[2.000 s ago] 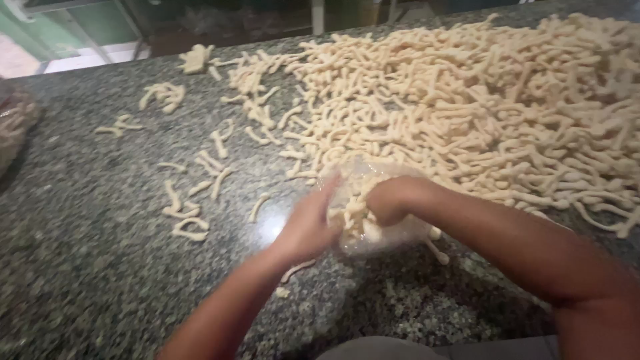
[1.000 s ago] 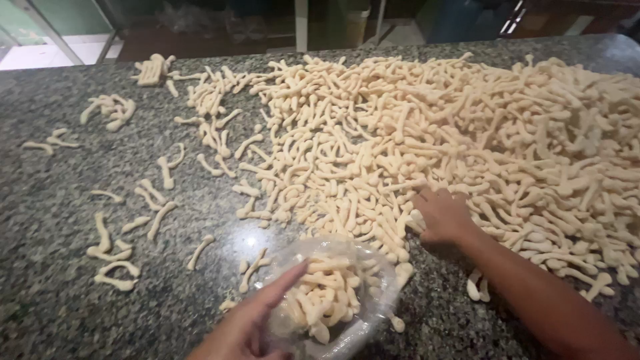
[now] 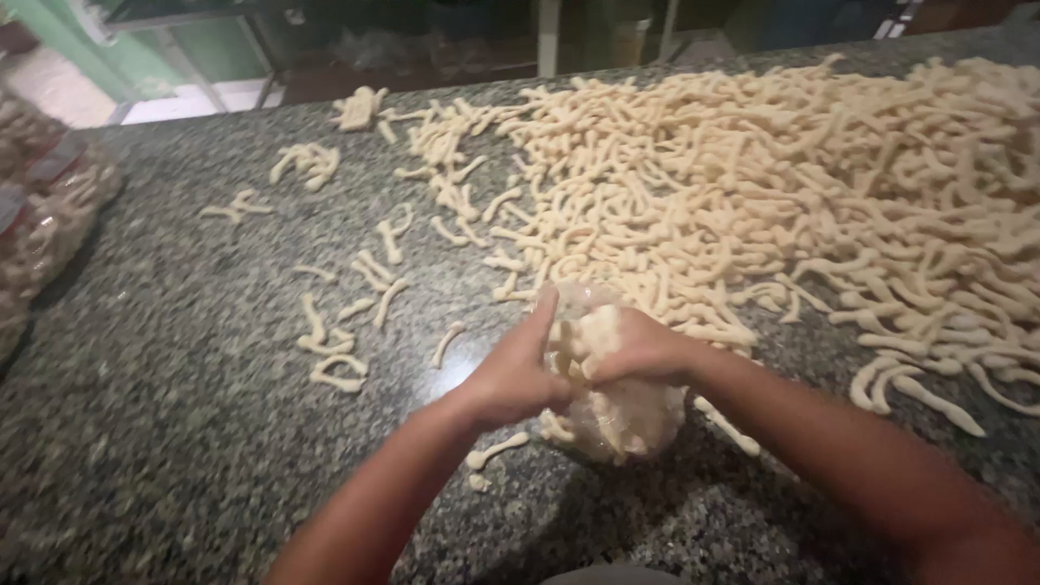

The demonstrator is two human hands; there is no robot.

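Note:
Near the front of the granite countertop, my left hand (image 3: 520, 370) grips the left side of a clear plastic bag (image 3: 638, 418). Pale stick-shaped pieces, knobbed at the ends, show inside the bag. My right hand (image 3: 642, 345) is at the bag's mouth, its fingers closed around several pale pieces (image 3: 600, 329); its fingertips are partly hidden and blurred. Behind both hands a large heap of the same pieces (image 3: 691, 187) spreads over the right half of the counter.
Loose pieces (image 3: 337, 374) lie scattered left of my hands, with a small clump (image 3: 307, 165) farther back. Filled clear bags (image 3: 49, 203) with red and white labels stand at the left edge. Beyond the granite countertop's (image 3: 203, 325) far edge are metal-framed shelves (image 3: 219, 57).
My right hand has moved from the heap to the bag's mouth and now holds pieces. My left hand has stayed on the bag. The view has shifted.

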